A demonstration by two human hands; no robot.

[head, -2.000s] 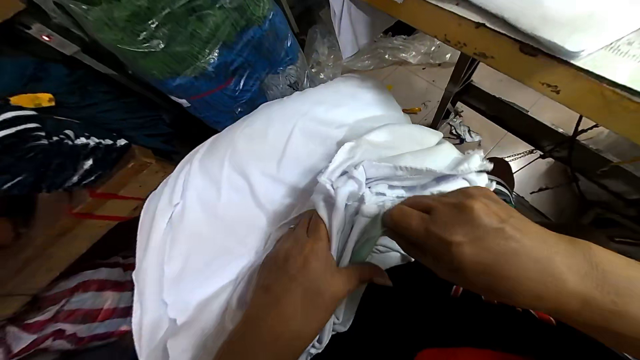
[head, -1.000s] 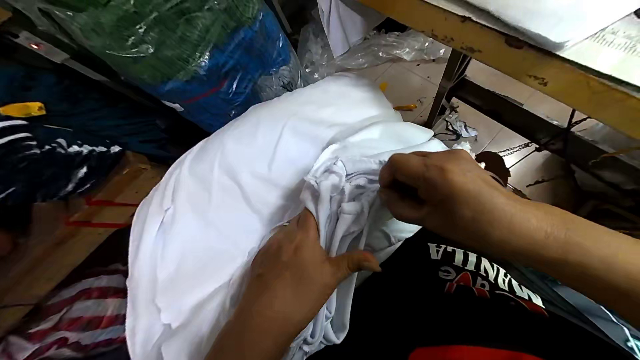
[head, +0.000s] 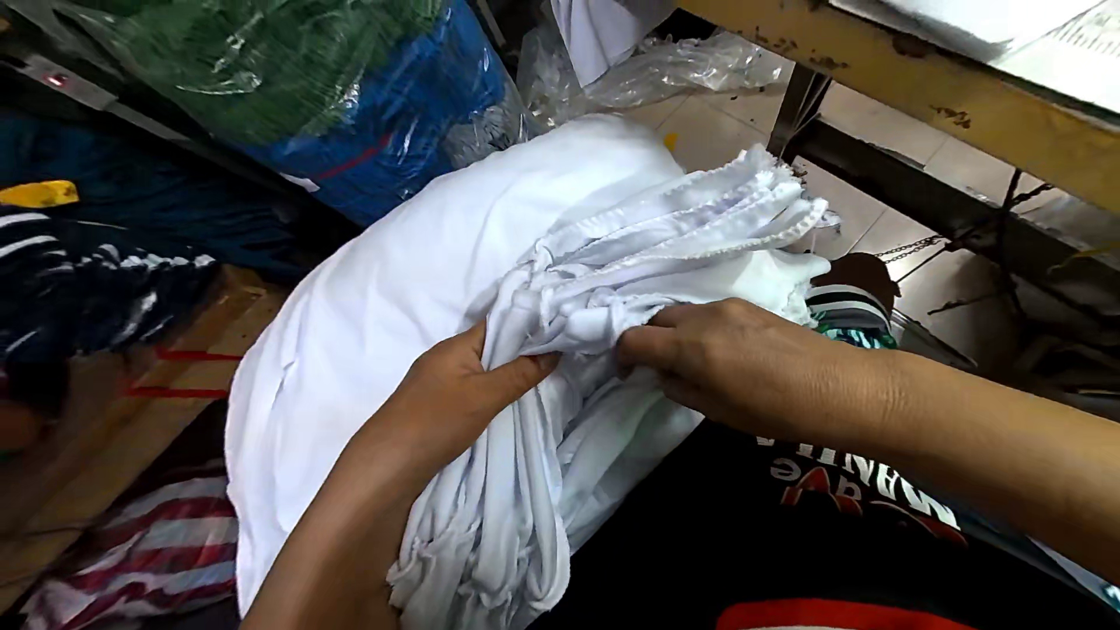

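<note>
A large heap of white fabric (head: 385,280) lies across my lap. On top of it is a gathered bunch of white cloth pieces (head: 525,472) with overlocked edges. My left hand (head: 464,385) grips the bunch near its middle, the thumb on top and the fingers hidden behind the folds. My right hand (head: 709,359), just to the right, pinches a fold of the same bunch; its fingertips are partly hidden in the cloth. Stitched edges fan out above my right hand toward the upper right.
Plastic-wrapped green and blue bundles (head: 411,105) stand behind the heap. A worn yellow table edge (head: 919,96) crosses the upper right, above metal bars and a chain. Clear plastic (head: 691,70) lies on the tiled floor. A wooden piece (head: 210,341) and striped cloth (head: 157,542) are at left.
My right hand has moved lower against the bunch since one second ago. The stitched edges now spread out toward the upper right, and more of the bunch hangs below my left hand.
</note>
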